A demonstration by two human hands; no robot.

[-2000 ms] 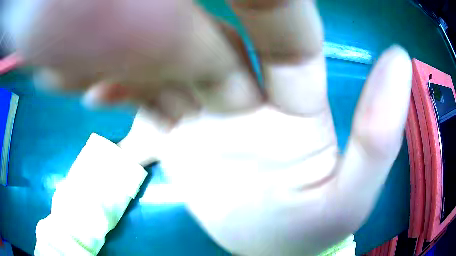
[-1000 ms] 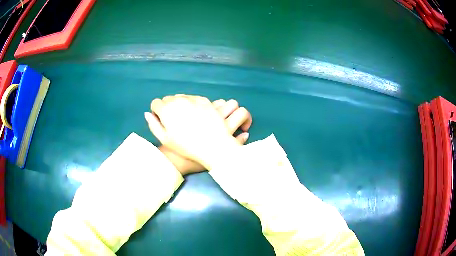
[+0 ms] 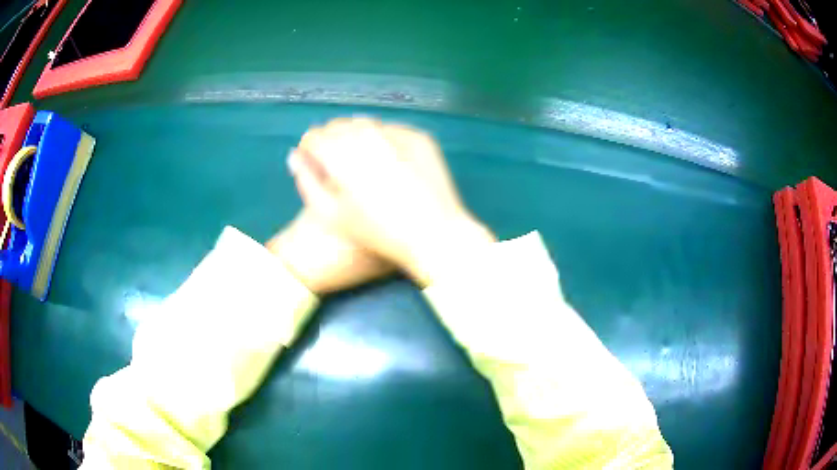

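My right hand [image 3: 395, 188] lies across the top of my left hand [image 3: 321, 257], over the green mat [image 3: 587, 248] in front of me. Both hands are bare and slightly blurred. The right hand's fingers look closed together over the left hand. The left hand's fingers are mostly hidden beneath it. No object shows in or under the hands.
A blue tape dispenser [image 3: 55, 193] stands at the left edge. An orange-red foam tray [image 3: 96, 76] with a dark panel lies at the upper left. Stacked foam trays [image 3: 797, 321] stand along the right edge, with more red pieces [image 3: 787, 27] at the upper right.
The palm that filled the view two seconds ago is down over the mat. Since one second ago, both crossed hands have moved a little away from me, and the left fingers that showed are now hidden.
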